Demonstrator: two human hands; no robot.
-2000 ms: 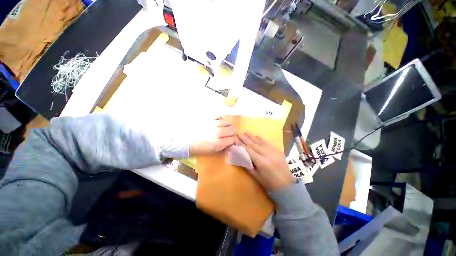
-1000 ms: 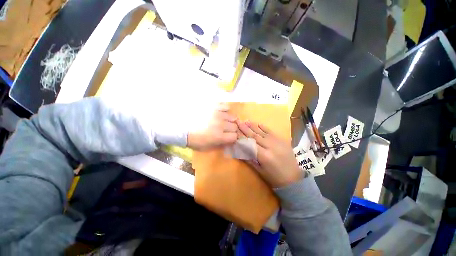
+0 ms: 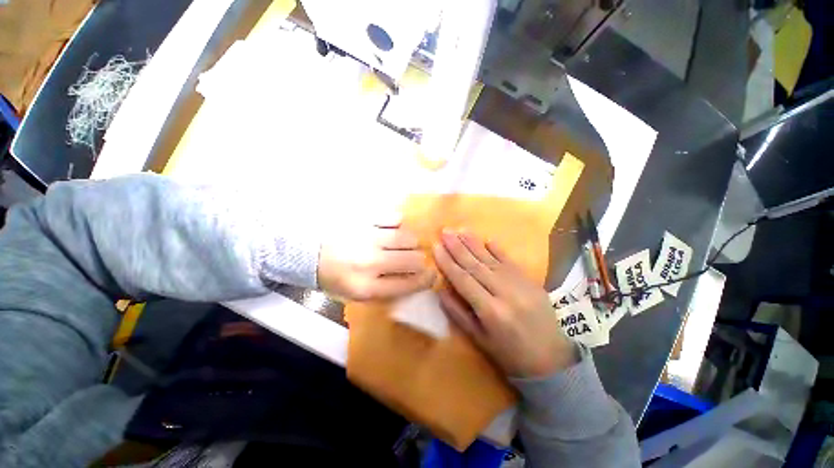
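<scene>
An orange fabric piece (image 3: 430,375) lies over the near edge of the white sewing template (image 3: 274,137), its lower part hanging past the edge. My left hand (image 3: 379,265) and my right hand (image 3: 498,297) meet on the fabric, fingertips close together. A white piece, likely a label (image 3: 422,313), shows between and just below the hands. Part of it is hidden under my fingers. My left fingers are bent at the fabric; my right hand lies flatter, fingers extended. Whether either hand pinches the fabric or label cannot be told.
The white machine head (image 3: 375,41) is just beyond the hands. Printed labels (image 3: 633,281) and thread snips (image 3: 594,256) lie at right, crossed by a thin cable (image 3: 722,247). Thread waste (image 3: 102,96) lies at upper left. A control screen (image 3: 791,151) stands far right.
The camera view has shifted slightly. My hands stay together on the fabric, with small finger movements. The white piece now shows at a different angle beneath them.
</scene>
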